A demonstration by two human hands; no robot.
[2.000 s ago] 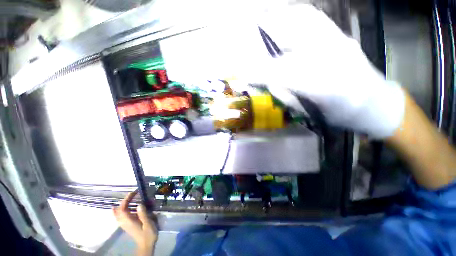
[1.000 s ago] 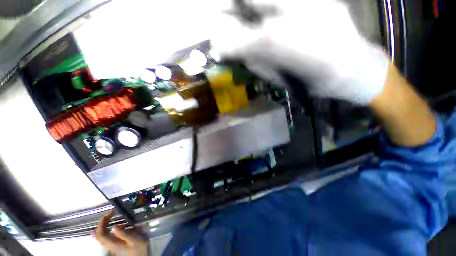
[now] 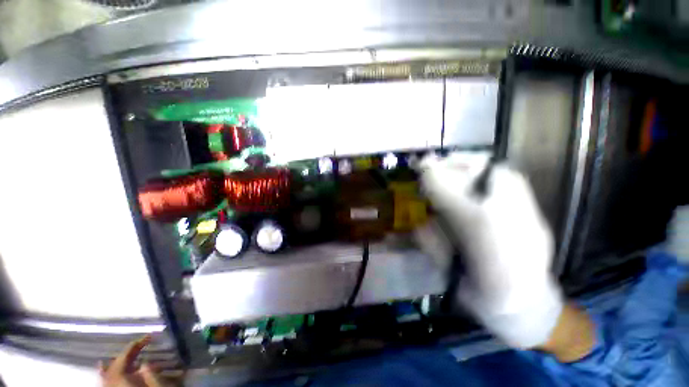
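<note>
A green power circuit board [image 3: 174, 257] lies in a black carrier [image 3: 155, 143]. Two copper-red wound coils [image 3: 257, 189] sit at its left, above two large pale-topped capacitors [image 3: 270, 236]. An amber-brown transformer [image 3: 364, 204] and a yellow block [image 3: 408, 205] stand mid-board. A wide silver heatsink [image 3: 302, 291] crosses the near part. My right hand [image 3: 498, 242], in a white glove and blurred, is over the board's right end with a thin dark pen-like tool [image 3: 483, 178] in it. My bare left hand [image 3: 136, 368] is at the bottom left edge, partly cut off, near the carrier's corner.
A second heatsink [image 3: 378, 113], very bright, lies along the far edge. A silver rail [image 3: 325, 34] runs behind the carrier. A bright pale panel [image 3: 68, 219] lies left of it. A black lead [image 3: 361, 273] crosses the near heatsink. A pale glove or sleeve cuts in at the right edge.
My right hand has come down and nearer from the far heatsink to the board's right end, uncovering that heatsink. The view has turned and shifted. My left hand stays near the carrier's near-left corner.
</note>
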